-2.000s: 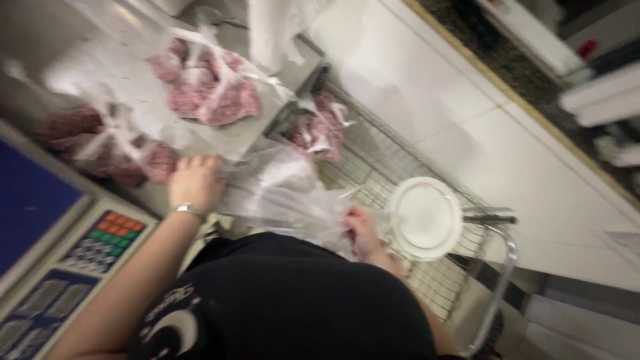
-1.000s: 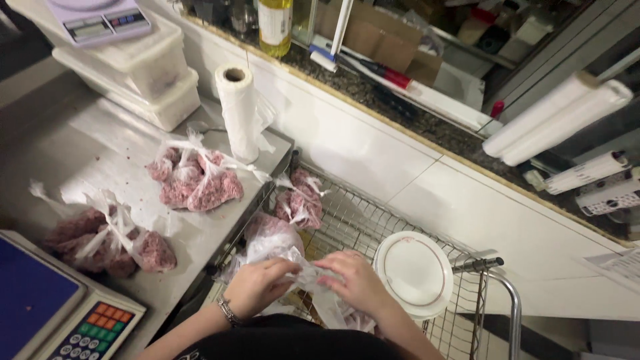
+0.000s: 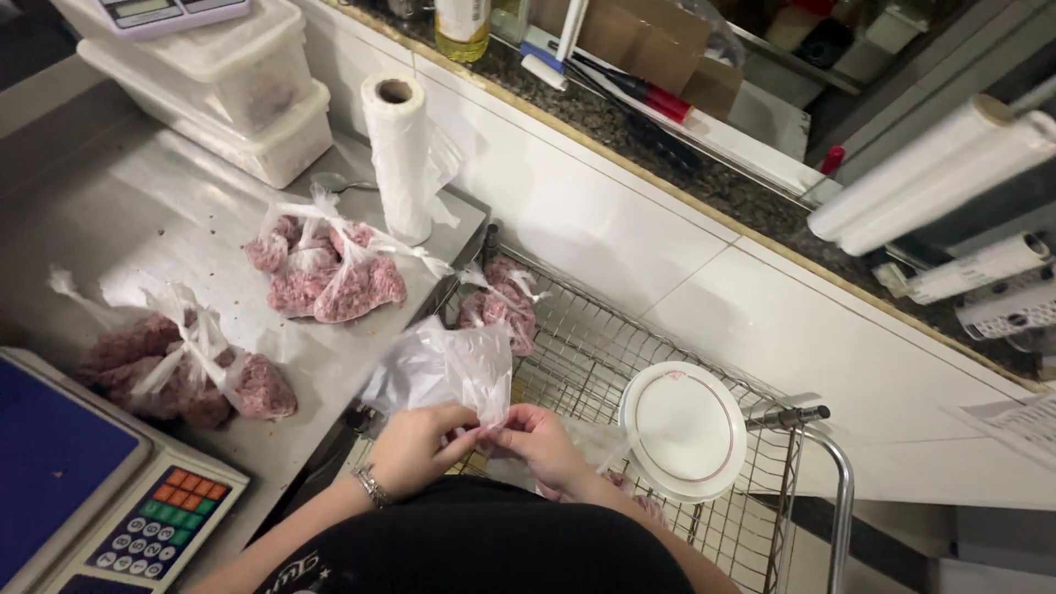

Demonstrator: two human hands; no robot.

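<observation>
My left hand (image 3: 425, 450) and my right hand (image 3: 540, 450) meet low in the centre, both pinching the edge of a clear plastic bag (image 3: 462, 363) that hangs over the wire cart. What the bag holds cannot be told. Tied bags of ground meat (image 3: 330, 272) lie on the steel table to the left, and more bags of ground meat (image 3: 190, 371) are beside the digital scale (image 3: 157, 495). Another meat bag (image 3: 499, 305) rests on the wire cart, just beyond my hands. More meat shows partly behind my right forearm.
A roll of plastic bags (image 3: 396, 157) stands upright at the table's corner, near stacked white containers (image 3: 247, 124). Stacked white plates (image 3: 683, 433) sit on the wire cart (image 3: 577, 330) to the right. A tiled wall with a granite ledge (image 3: 594, 115) runs behind, holding plastic-film rolls (image 3: 924, 181).
My hands were apart two seconds ago, with a plastic bag stretched between them; now they are together at its edge. The view has shifted, showing more of the table and ledge.
</observation>
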